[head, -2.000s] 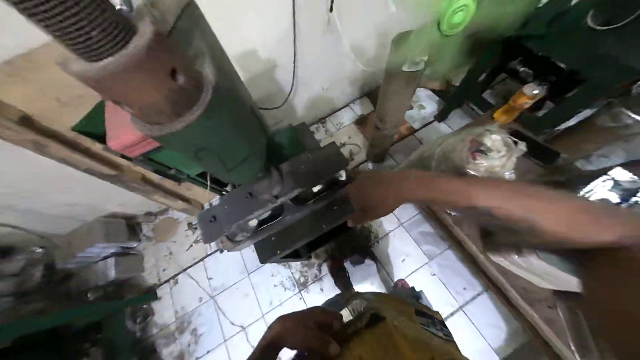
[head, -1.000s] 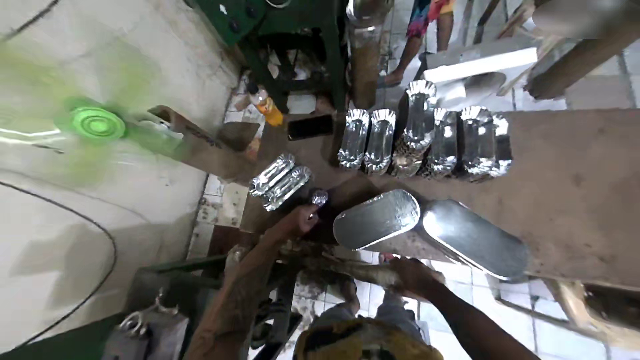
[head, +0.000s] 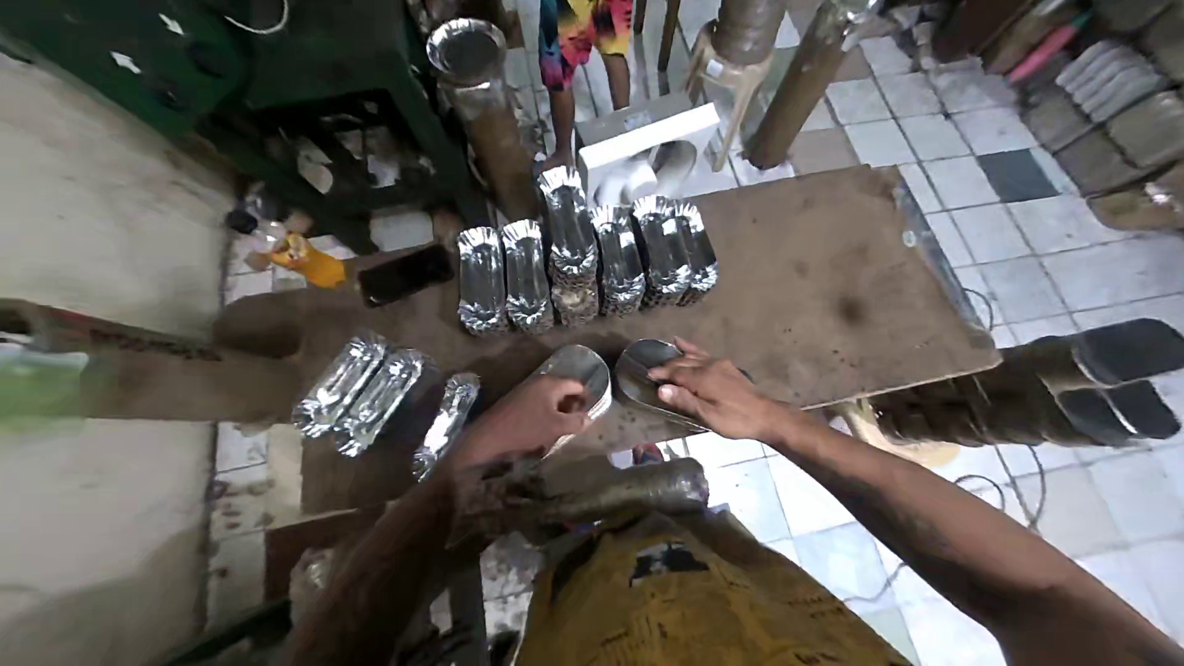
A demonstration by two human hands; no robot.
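On the brown tabletop [head: 805,268], two stacks of flat, round-ended metallic sheets lie side by side. My left hand [head: 532,418] is curled over the near part of the left stack [head: 581,366], its fingertips partly hidden. My right hand [head: 717,393] grips the right stack [head: 638,363], with fingers at its upper edge and thumb on its face. A single fluted foil tray [head: 448,421] lies just left of my left hand. Two more foil trays [head: 377,398] rest further left. Beyond my hands stands a row of nested foil tray stacks [head: 527,277].
A dark phone [head: 405,275] lies left of the row. An orange bottle [head: 313,263] is at the far left, near green machinery [head: 324,55]. A wrapped cylinder [head: 638,490] is by my waist. Behind the table are a white box [head: 647,129] and a person's legs [head: 615,83].
The view has swung from the machine to the table. Since one second ago, my left hand has moved from the small foil piece to the left stack, and my right hand has come onto the right stack.
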